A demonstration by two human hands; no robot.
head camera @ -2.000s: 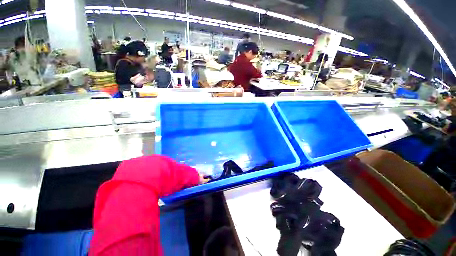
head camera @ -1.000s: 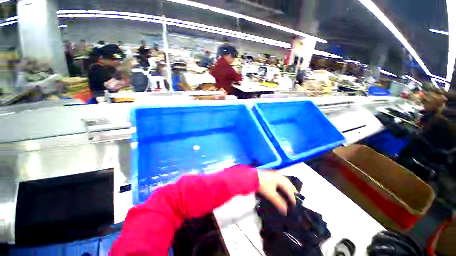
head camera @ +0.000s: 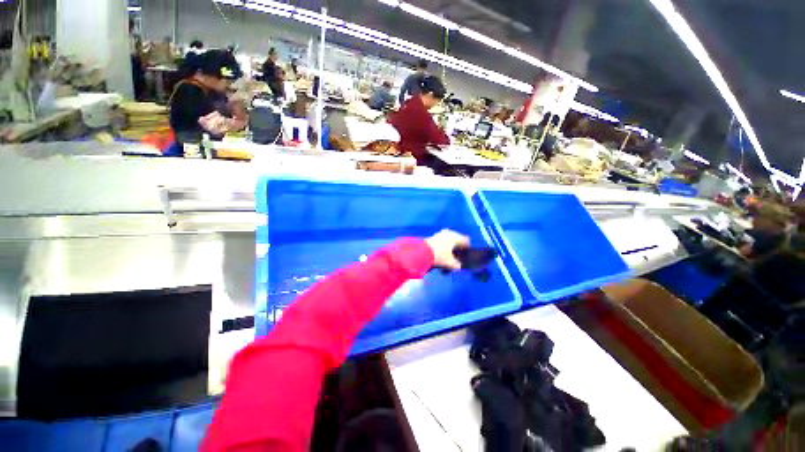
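My left hand (head camera: 448, 248), in a bright pink-red sleeve, reaches in from the lower left. It is closed on a small black fabric band (head camera: 477, 257) and holds it over the right part of the left blue bin (head camera: 366, 207). A loose heap of black bands (head camera: 530, 384) lies on the white table (head camera: 432, 380) just in front of the bins. My right hand is not in view.
A second blue bin (head camera: 552, 243) stands right of the first. An open brown carton (head camera: 688, 331) with a red band stands right of the table. A dark rectangular panel (head camera: 115, 349) is at left. People (head camera: 419, 124) sit at machines beyond the long bench.
My left hand was inside the left bin, then on the black heap on the table. It has now lifted away from the heap with a black band and moved back over the left bin.
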